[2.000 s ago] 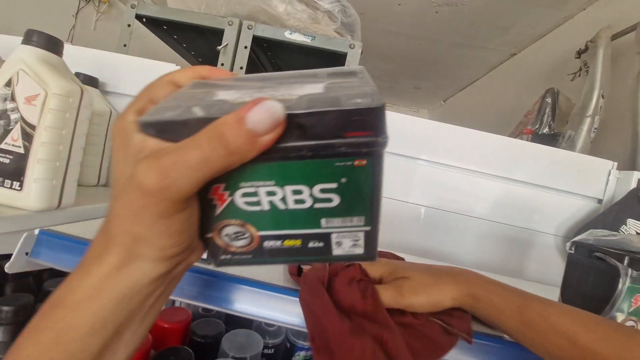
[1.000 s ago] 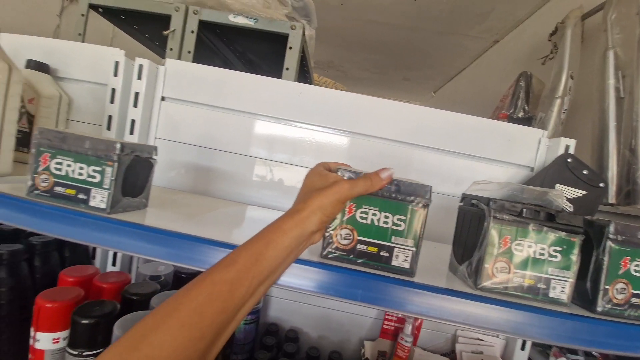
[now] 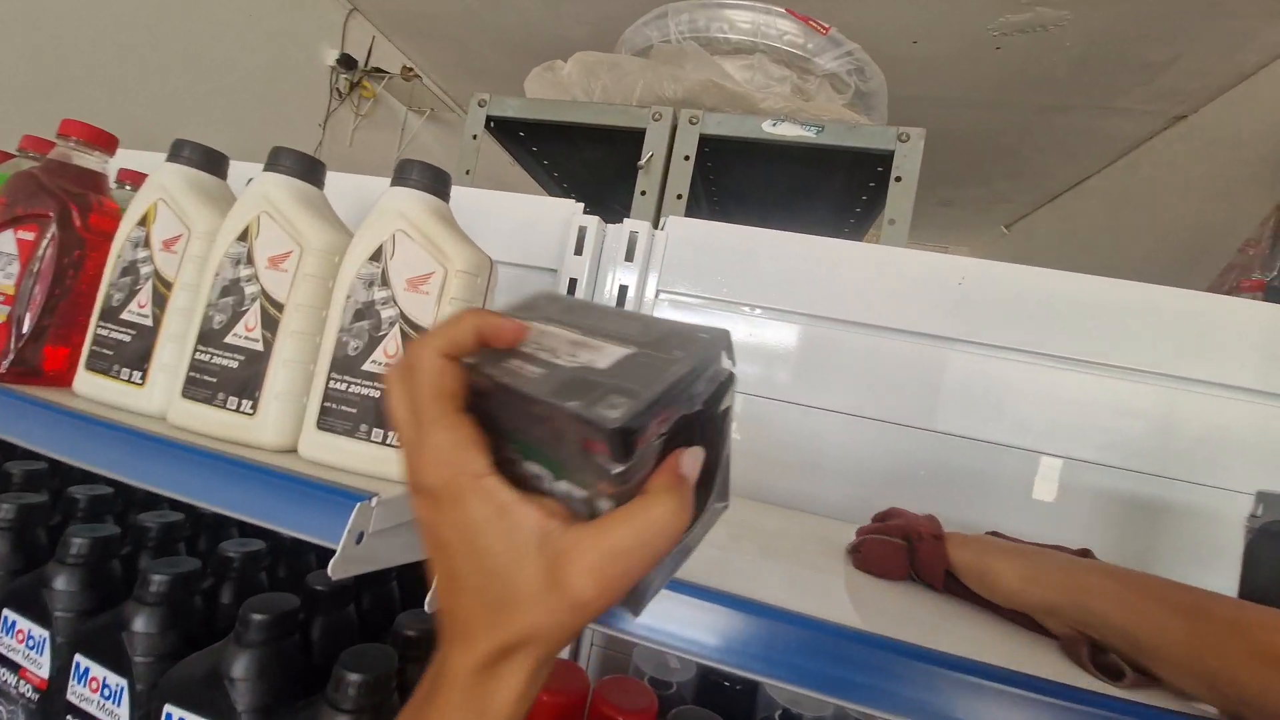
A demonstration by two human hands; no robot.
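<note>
A boxy black motorcycle battery point(image 3: 600, 370) in clear plastic wrap is in my left hand point(image 3: 510, 500), raised in front of the white shelf; it is tilted and slightly blurred. My left thumb lies along its near side and the fingers wrap the far left side. To the right, my right hand point(image 3: 900, 545) is pressed on the shelf surface point(image 3: 790, 560) with a dark red cloth point(image 3: 895, 540) around it. The cloth hides most of the fingers, and part of it trails under the forearm.
Cream Honda oil bottles point(image 3: 385, 320) and a red fluid bottle point(image 3: 60, 250) line the left shelf. Below stand several black Mobil bottles point(image 3: 265, 650) and red caps point(image 3: 622, 697). A blue shelf edge point(image 3: 800, 650) crosses the front. Grey metal shelving point(image 3: 800, 170) rises behind. A dark object point(image 3: 1262, 550) stands at far right.
One second ago a hand was on a battery standing on the shelf; now my left hand holds a battery up in the air. My right hand with the red cloth is back in view. The view has swung left.
</note>
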